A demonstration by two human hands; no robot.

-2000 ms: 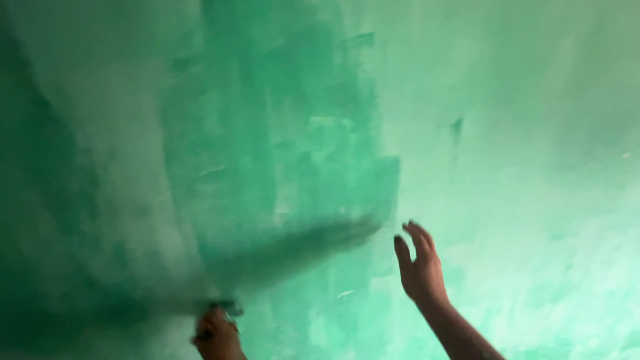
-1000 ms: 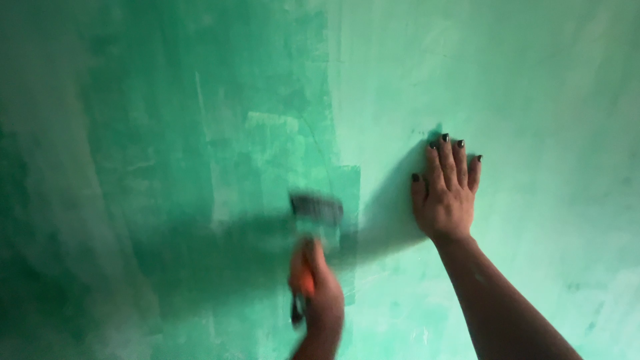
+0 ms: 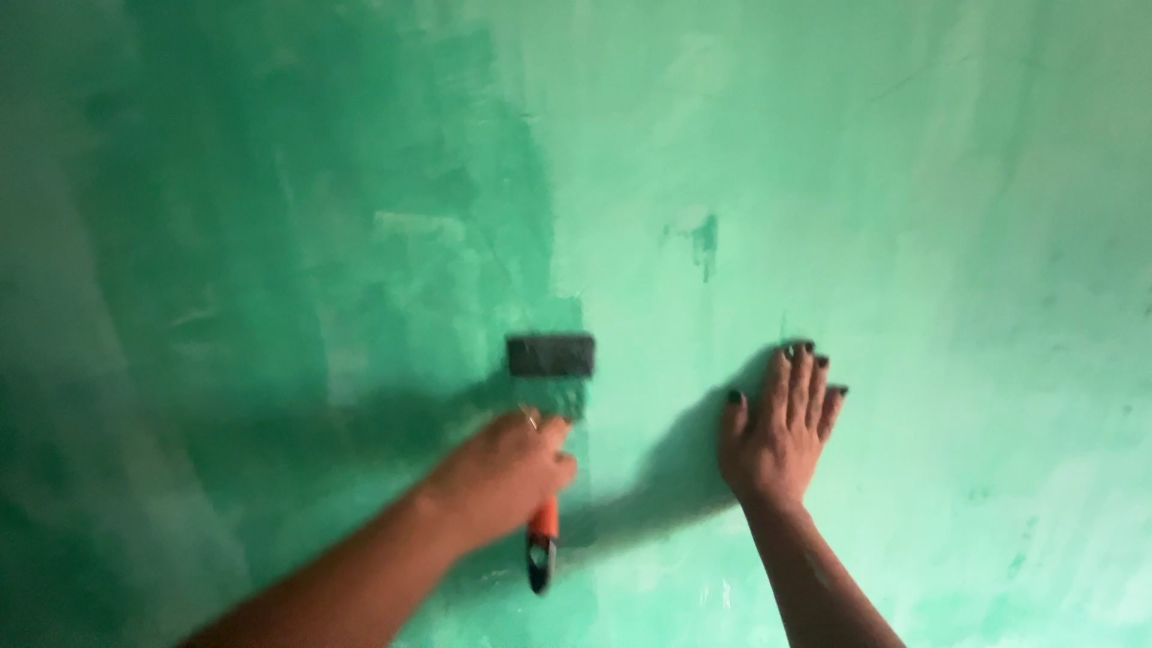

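A flat, wide paintbrush (image 3: 543, 520) with an orange and black handle is in my left hand (image 3: 506, 468), its dark bristles upward against the green wall (image 3: 945, 225). A ring shows on one of that hand's fingers. The bristles touch or nearly touch the right edge of a darker green painted area (image 3: 387, 180). My right hand (image 3: 781, 432), its nails dark, lies on the paler green part of the wall, palm toward it and fingers pointing up, with nothing in it.
A small darker green mark (image 3: 706, 243) is on the pale wall above and between the hands. Shadows of both arms fall to the left across the wall. Streaks and patches of uneven green run over the surface.
Two seconds ago my right hand appeared raised with bent fingers; a second ago it lay flat on the wall, as now. My left hand with the brush has moved up along the dark area's edge.
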